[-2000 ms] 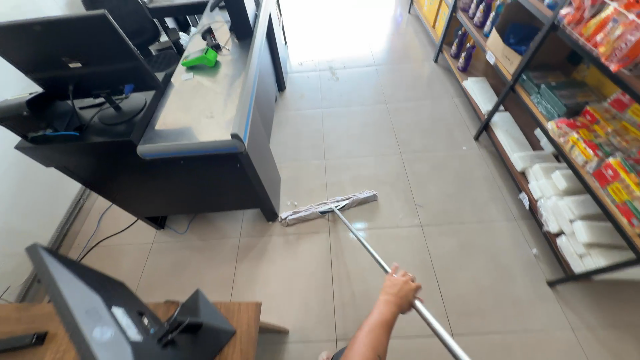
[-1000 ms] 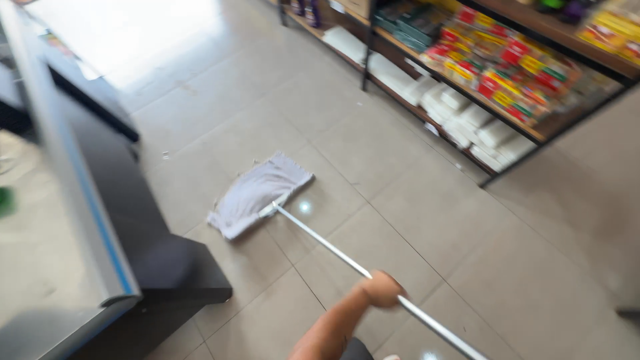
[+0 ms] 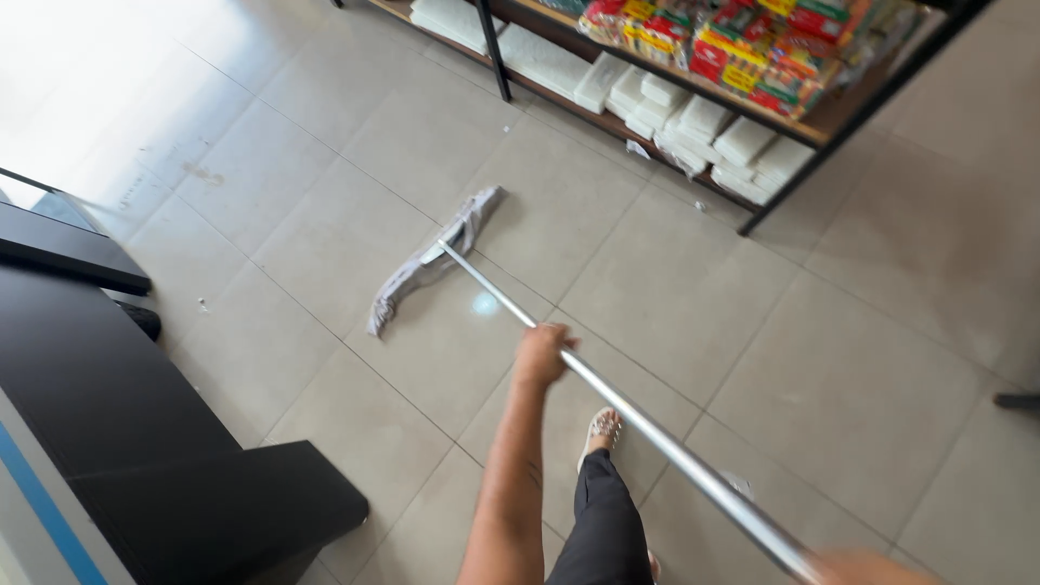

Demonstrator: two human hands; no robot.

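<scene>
A long metal handle (image 3: 650, 429) runs from the lower right up to a wide floor mop head with a greyish cloth (image 3: 435, 258), which rests on the tiled floor. My left hand (image 3: 546, 354) is closed around the middle of the handle. At the bottom right edge, my right hand (image 3: 865, 569) is at the upper end of the handle; it is blurred and partly cut off, with its fingers hidden. My sandalled foot (image 3: 604, 426) stands on the tiles below the handle.
A metal-framed shelf (image 3: 772, 203) with packaged goods and white packs stands at the upper right. The dark counter (image 3: 219, 504) fills the lower left. Small bits of litter (image 3: 203, 305) lie on the floor, and a dark leg (image 3: 1016, 401) shows at the right edge.
The view has swung toward the shelf. The mop has moved away from the counter's corner, and its cloth, spread wide one second ago, now looks narrow. My right hand has come into view.
</scene>
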